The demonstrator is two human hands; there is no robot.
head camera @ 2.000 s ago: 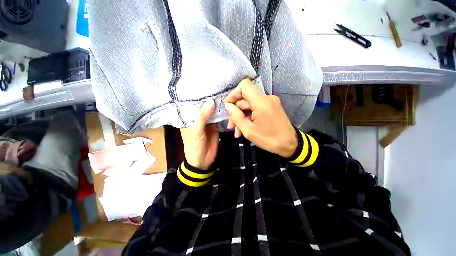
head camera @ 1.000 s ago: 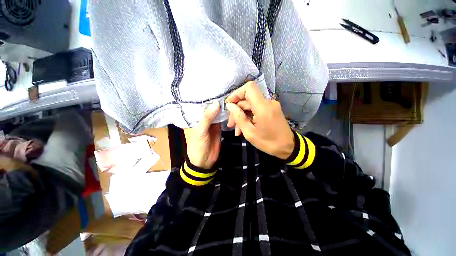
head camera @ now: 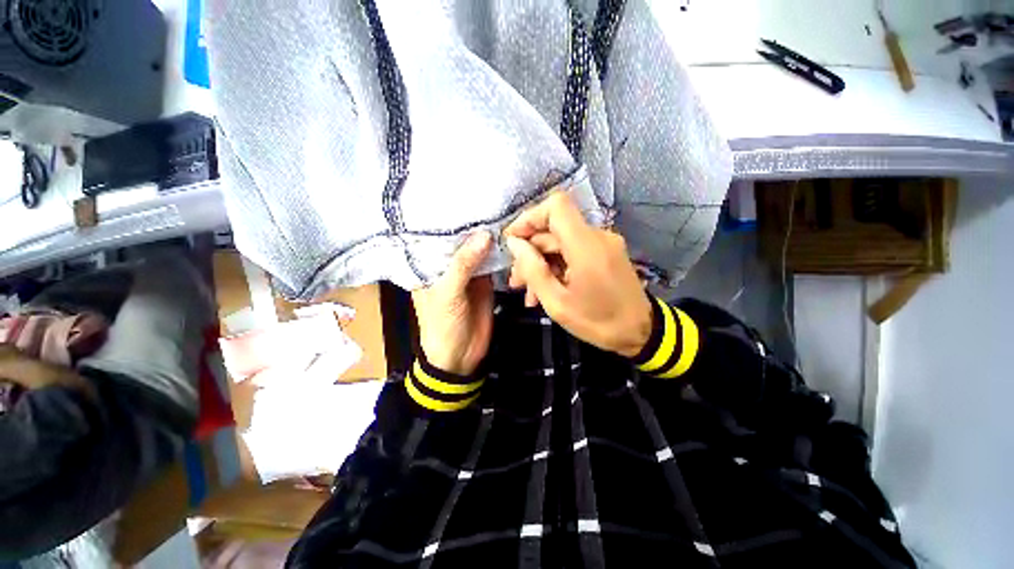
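A pale grey textured garment [head camera: 478, 122] hangs over the table's front edge, with dark speckled seam bands running down it. Its lower hem [head camera: 439, 247] has a thin dark stitch line. My left hand [head camera: 456, 306] grips the hem from below, thumb on top. My right hand [head camera: 578, 272] is just right of it at the hem, thumb and index fingertips pinched together. Whether a needle or thread is between these fingertips is too small to tell. The cloth behind the right hand is hidden.
Black snips [head camera: 802, 66] and a tan-handled tool [head camera: 898, 61] lie on the white table [head camera: 723, 100] at right. Scissors [head camera: 36, 176] and a black box [head camera: 150, 153] are at far left. A cardboard box with white scraps [head camera: 306, 428] stands below left. A seated person's arm shows at left.
The view has shifted slightly, so the table items appear a little further right. Both hands stay at the same part of the hem, with only small finger movement.
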